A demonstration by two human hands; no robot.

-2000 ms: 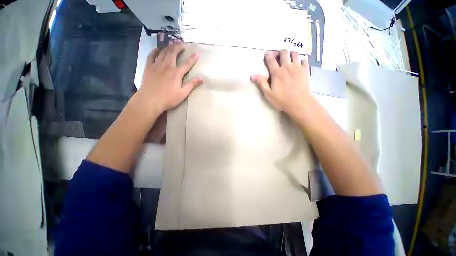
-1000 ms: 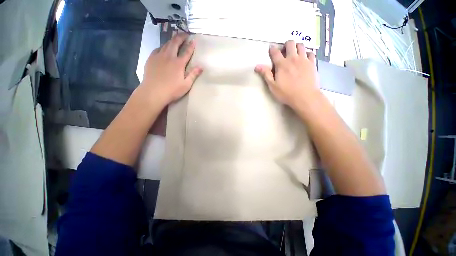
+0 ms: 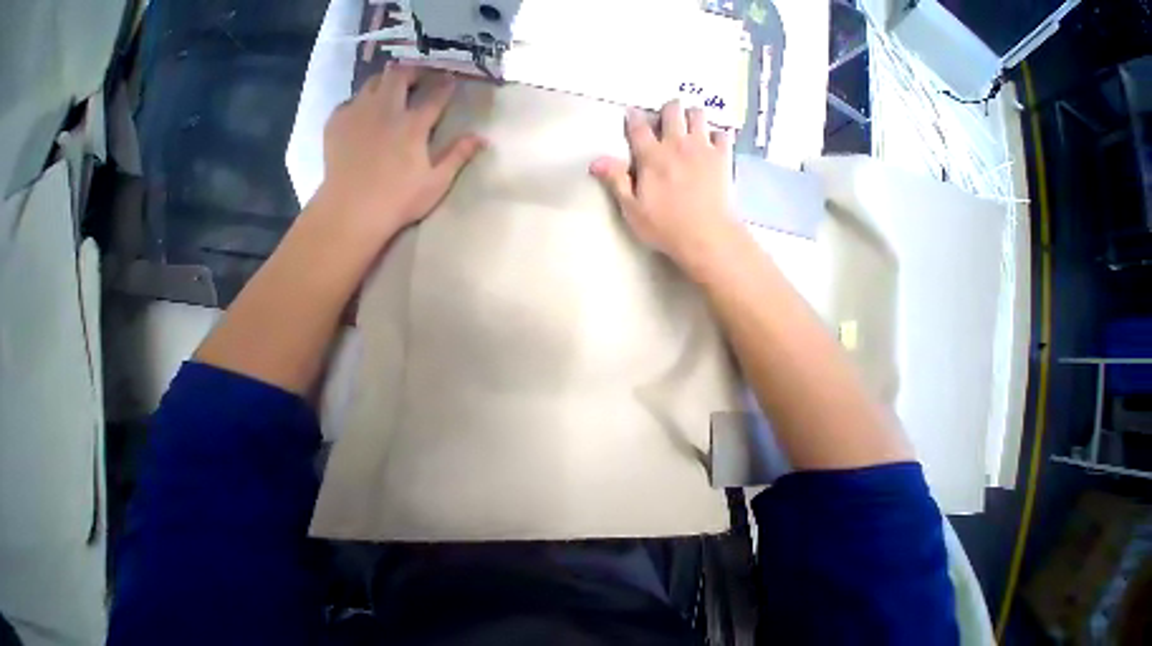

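Note:
A large beige cover panel [image 3: 556,341] lies in front of me, its near edge over my lap. My left hand [image 3: 394,145] rests flat on its far left part, fingers spread, just below the sewing machine head [image 3: 461,19]. My right hand [image 3: 670,177] rests on its far right part, thumb apart from the fingers. Both hands press on the panel and do not grip it. The panel's far edge lies against the presser foot area; the needle is too small to tell. A white label [image 3: 701,95] with handwriting is just beyond my right fingers.
A second beige panel [image 3: 941,353] with a yellow mark lies at the right. Grey patches [image 3: 777,198] lie beside the work. White strips [image 3: 929,133] are at the back right. A dark glossy plate [image 3: 234,139] is at the left, with hanging beige material [image 3: 44,379] beyond it.
The panel and both hands have shifted left in view and slightly away from me. More of the machine head's foot area shows. The hands stay flat on the panel.

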